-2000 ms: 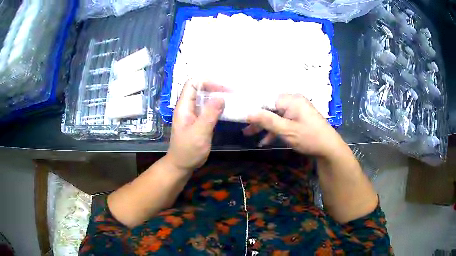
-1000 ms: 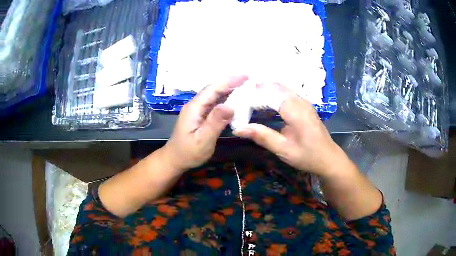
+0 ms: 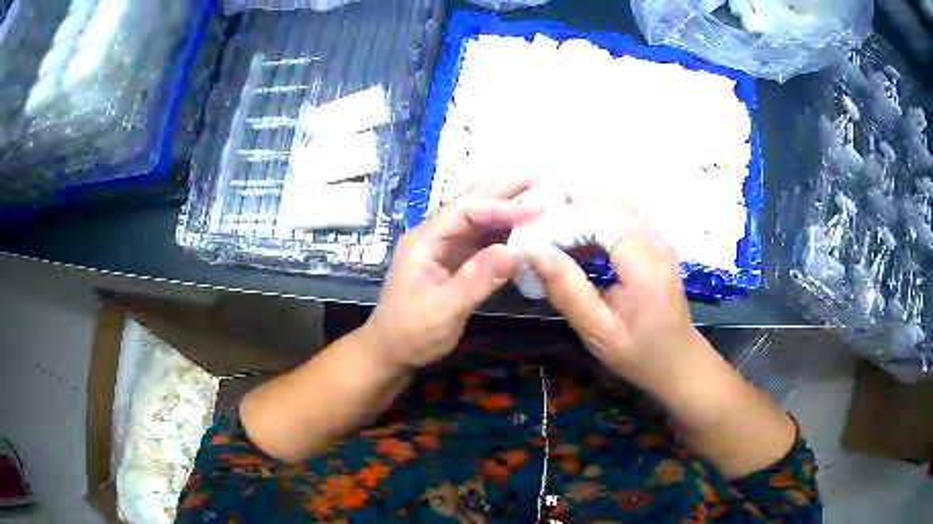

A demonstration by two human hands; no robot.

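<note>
A small white plastic part (image 3: 530, 274) is held between both hands, in front of the blue tray's near edge; its shape is overexposed and partly covered by fingers. My left hand (image 3: 445, 268) pinches it from the left with thumb and fingertips. My right hand (image 3: 619, 281) grips it from the right, thumb in front and fingers curled behind. The blue tray (image 3: 760, 205) behind the hands is full of bright white parts (image 3: 604, 123); single shapes cannot be told.
A clear slotted tray (image 3: 271, 256) with three white blocks (image 3: 332, 205) lies left. A blue-edged tray (image 3: 164, 154) sits far left. A clear pocketed tray (image 3: 870, 225) with white stemmed parts lies right. An open plastic bag (image 3: 706, 41) is back right. A cardboard box (image 3: 102, 409) stands below the table.
The camera view has shifted, so the trays appear further right. Compared with two seconds ago, the hands are closer together around the white part. More of the back-right bag shows.
</note>
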